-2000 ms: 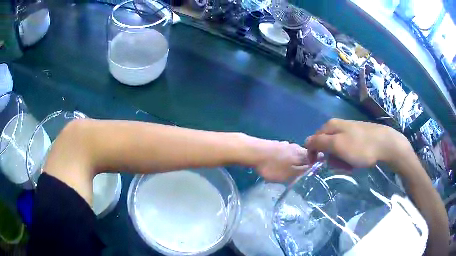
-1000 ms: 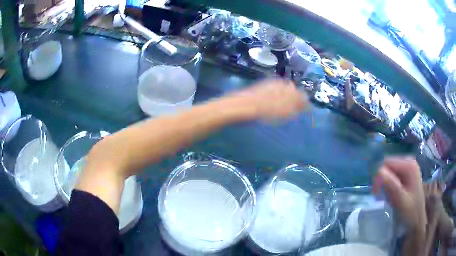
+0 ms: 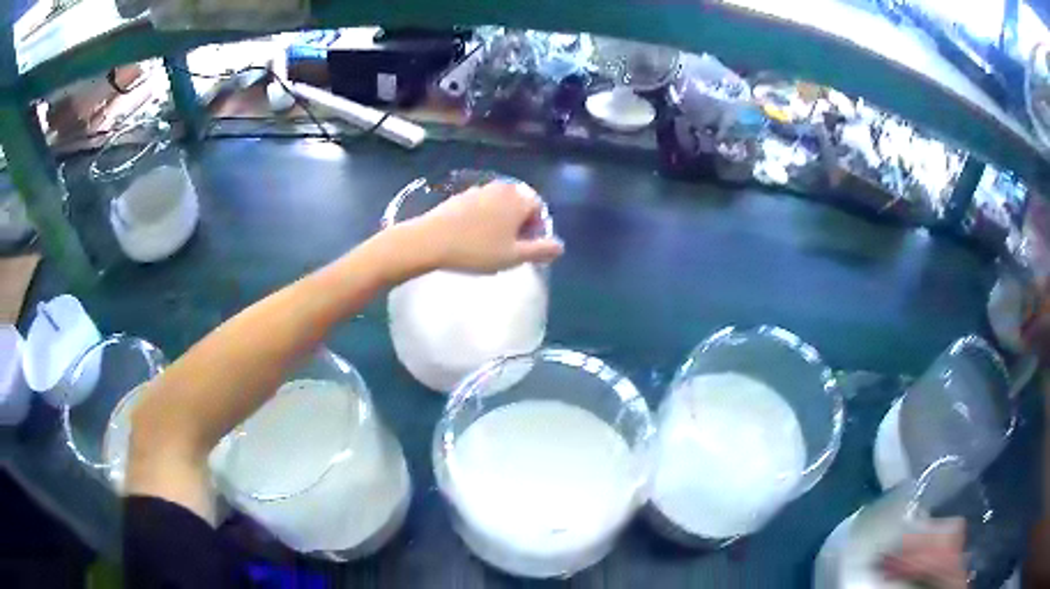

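My left hand [image 3: 493,228] reaches in from the left and is closed on the near rim of a clear-walled tank [image 3: 466,322] with a white lower body; the fingers hide part of the rim. This tank stands behind a row of similar open tanks: one at centre [image 3: 541,483], one to its right [image 3: 731,454] and one to its left [image 3: 317,472]. My right hand [image 3: 930,555] is small and blurred at the lower right, over another tank [image 3: 858,547]. Its grip is not clear.
More tanks stand at the right [image 3: 950,408], the back left [image 3: 156,213] and behind my left forearm [image 3: 92,391]. A small white cup [image 3: 63,345] is at left. Behind the mat lie a white bar [image 3: 357,115] and parts clutter [image 3: 737,115]. Another person's arm [image 3: 1036,345] shows at the right edge.
My left hand has left the tank at the right, swung left and closed on the back tank's rim, which now appears nearer the front row. My right hand is lower in view. The view has shifted.
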